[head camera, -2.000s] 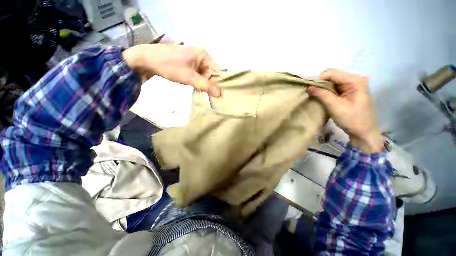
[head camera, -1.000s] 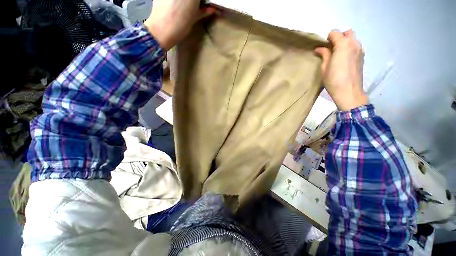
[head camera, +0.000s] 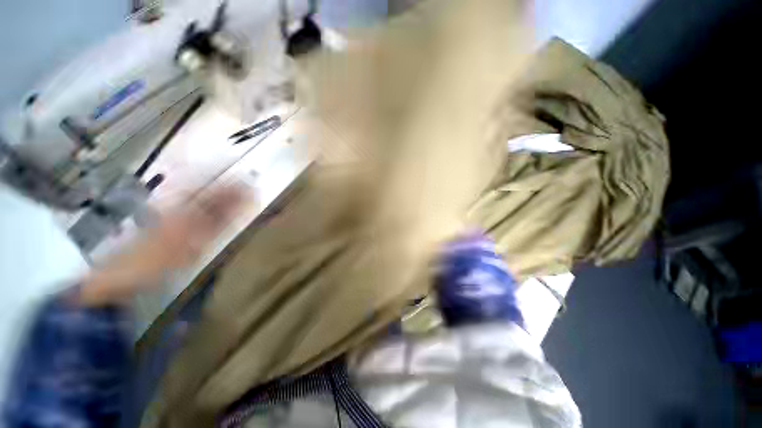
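Note:
A large tan cloth garment (head camera: 309, 276) spreads across the middle and over my lap. Its upper part is a blurred upright sweep of cloth. My left hand (head camera: 171, 242) is blurred over the white table at the left, beside the cloth; its fingers cannot be made out, nor whether it holds anything. My right sleeve (head camera: 476, 280) reaches up to the cloth, but my right hand is hidden behind or in the blurred cloth. The sewing machine head (head camera: 109, 92) with blue lettering is at the upper left.
A heaped tan pile (head camera: 618, 159) lies at the right, with a white paper (head camera: 539, 142) in it. Dark snips (head camera: 255, 129) lie on the white machine bed. A white edge (head camera: 547, 305) shows below the pile. Grey floor and dark objects are at the far right.
The view has swung right, bringing the tan pile into sight. The garment, earlier held up between both hands, is now swept over the lap. My left hand has let go of its top edge.

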